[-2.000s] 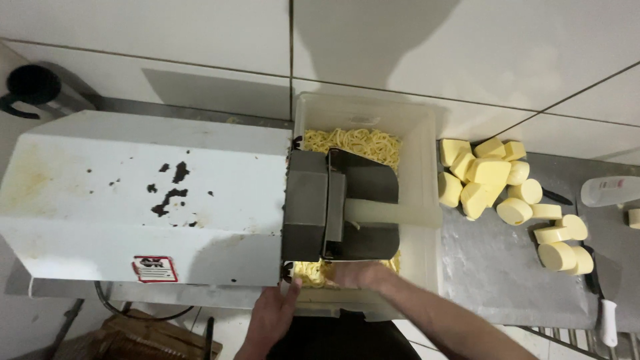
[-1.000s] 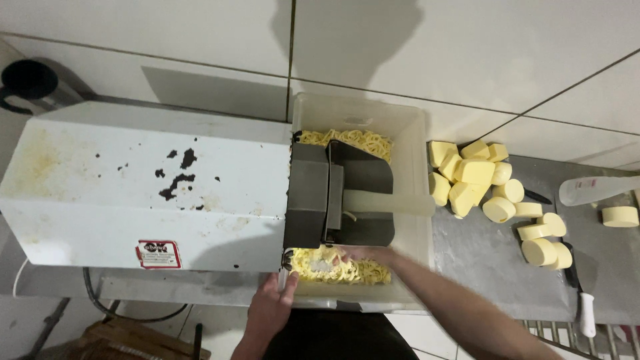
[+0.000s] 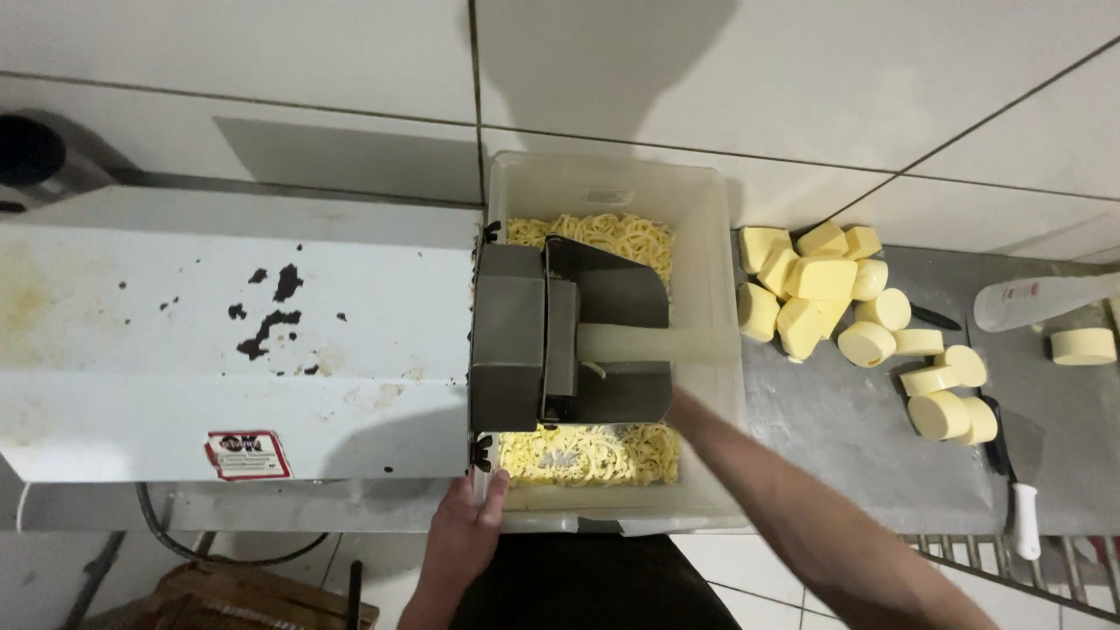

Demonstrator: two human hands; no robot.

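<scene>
My left hand point(image 3: 465, 534) grips the near left corner of a translucent plastic bin point(image 3: 713, 490). Yellow shredded cheese point(image 3: 604, 455) lies in the bin, at its near and far sides. Over the bin reaches the dark metal outlet chute point(image 3: 608, 394) of a white-housed electric food shredder point(image 3: 376, 350). A pale plastic pusher point(image 3: 665, 344) lies across the chute. From the right my forearm comes in, and my right hand is hidden under the chute; what it touches cannot be seen.
Blocks and round pieces of yellow cheese point(image 3: 821, 278) are heaped on the grey metal counter point(image 3: 840, 455) at right. Beside them are a white-handled knife point(image 3: 1025, 521), a dark blade point(image 3: 934, 317), a plastic bottle point(image 3: 1037, 300) and a lone cheese round point(image 3: 1083, 346). A tiled wall stands behind.
My right hand, partly visible over the near cheese a second ago, has moved under the chute and out of sight. My left hand stays at the bin's near left corner.
</scene>
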